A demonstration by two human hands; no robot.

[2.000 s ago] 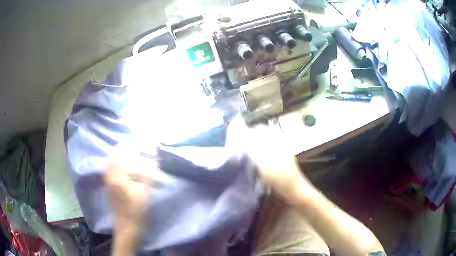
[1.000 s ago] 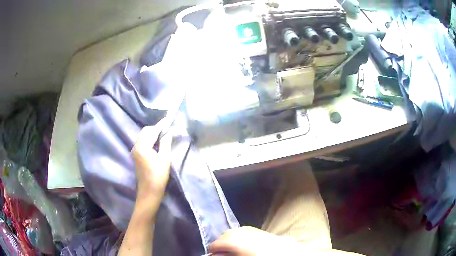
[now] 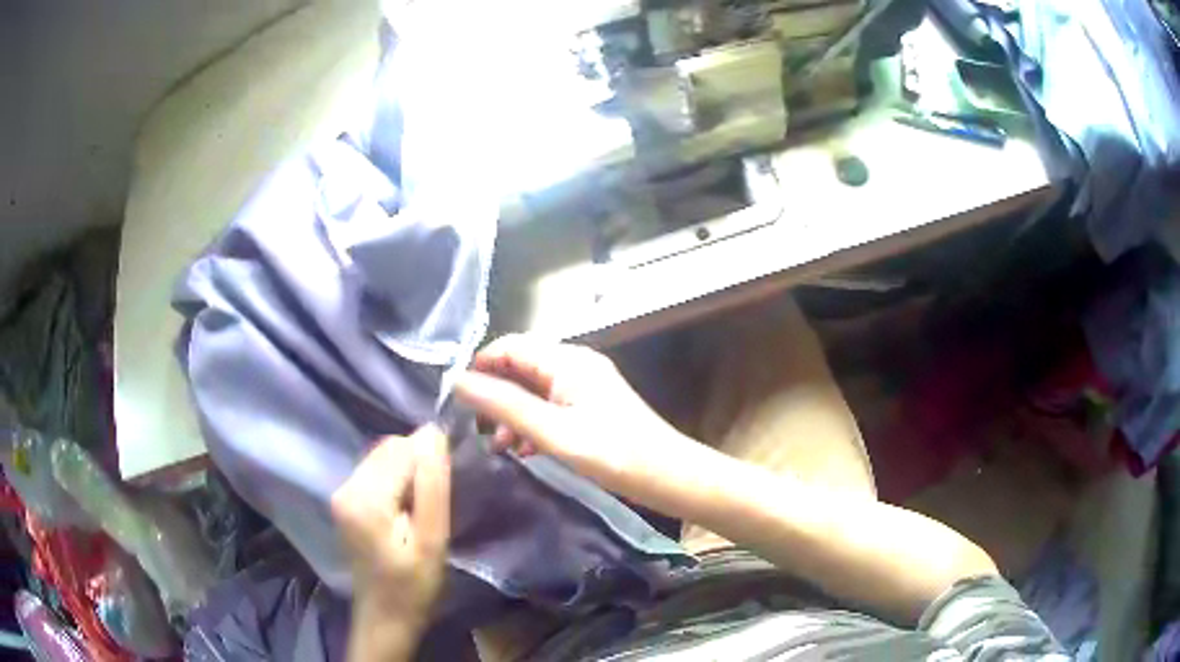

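Note:
A blue-grey to lavender garment piece (image 3: 298, 349) lies over the left part of the machine table and hangs down to my lap. My left hand (image 3: 397, 511) grips its edge at the lower centre. My right hand (image 3: 550, 401) pinches the same edge just above and to the right, with the fingertips of both hands close together. A pale serged edge runs up from my fingers. The overlock machine (image 3: 731, 104) stands at the top, partly cut off by the frame. Its needle area is lost in the lamp's glare.
The pale table (image 3: 175, 259) has its front edge just beyond my right forearm. A blue tool (image 3: 958, 129) lies at the table's right. Pale blue cloth (image 3: 1100, 117) heaps at the right edge. Plastic bags (image 3: 123, 517) and red fabric are at lower left.
My right hand has come up from the lower cloth end to beside my left hand. My left hand has lowered. The machine sits higher in view, and the strip's lower end now lies across my lap.

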